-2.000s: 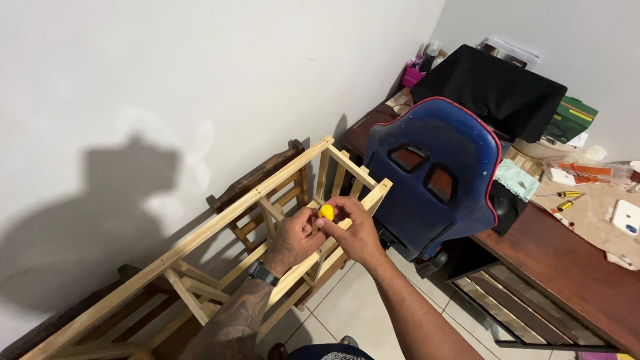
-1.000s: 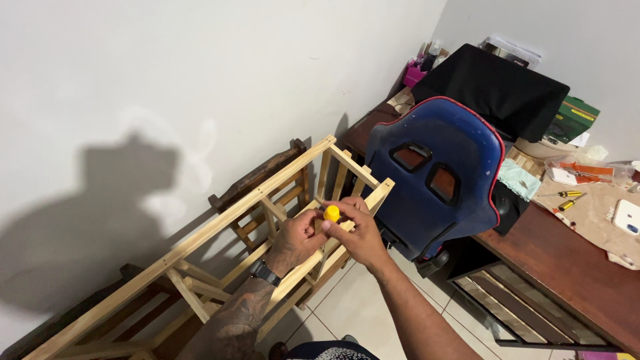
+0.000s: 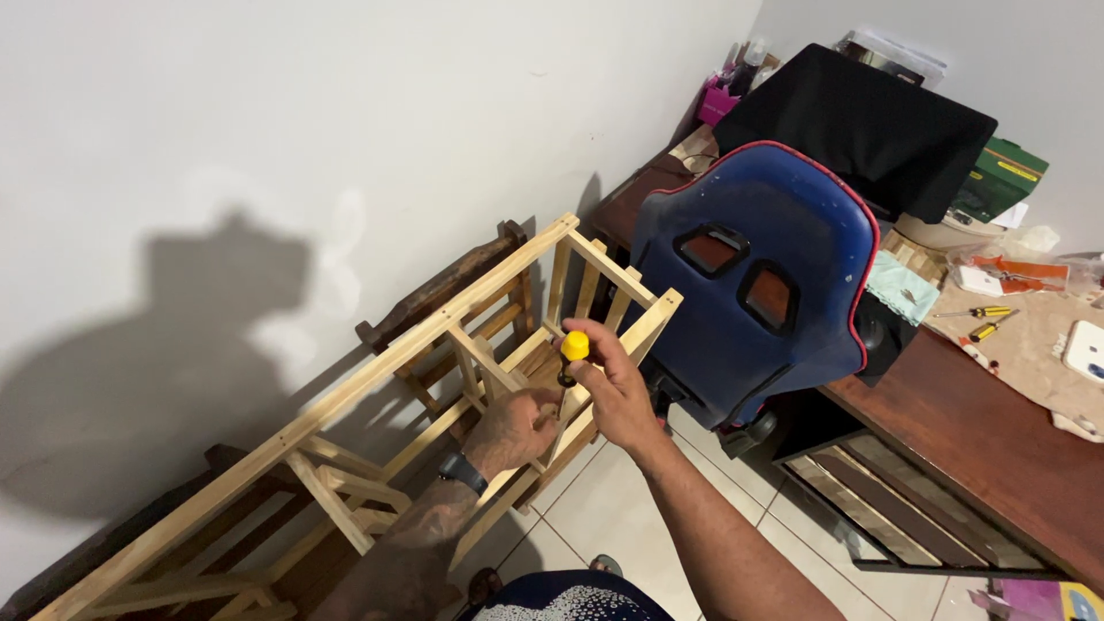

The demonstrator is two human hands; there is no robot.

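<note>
My right hand (image 3: 611, 386) grips a screwdriver with a yellow and black handle (image 3: 575, 346), its shaft pointing down toward my left hand. My left hand (image 3: 516, 429), with a dark band on the wrist, has its fingers bent near the screwdriver's lower end; what they pinch is too small to tell. Both hands are over the near end of a pale wooden frame (image 3: 371, 379) built of slats, beside its long front rail. Screw heads or holes show at the frame's corners.
A blue gaming chair (image 3: 768, 259) stands right of the frame. Behind it is a brown wooden desk (image 3: 957, 405) with two more screwdrivers (image 3: 990, 312), a phone (image 3: 1085, 349) and a green box (image 3: 1005, 177). Dark wooden chairs (image 3: 448, 276) stand between frame and wall (image 3: 414, 103).
The screwdriver handle has moved up from between my fingers, and its shaft now shows. My left hand has moved down, apart from my right hand.
</note>
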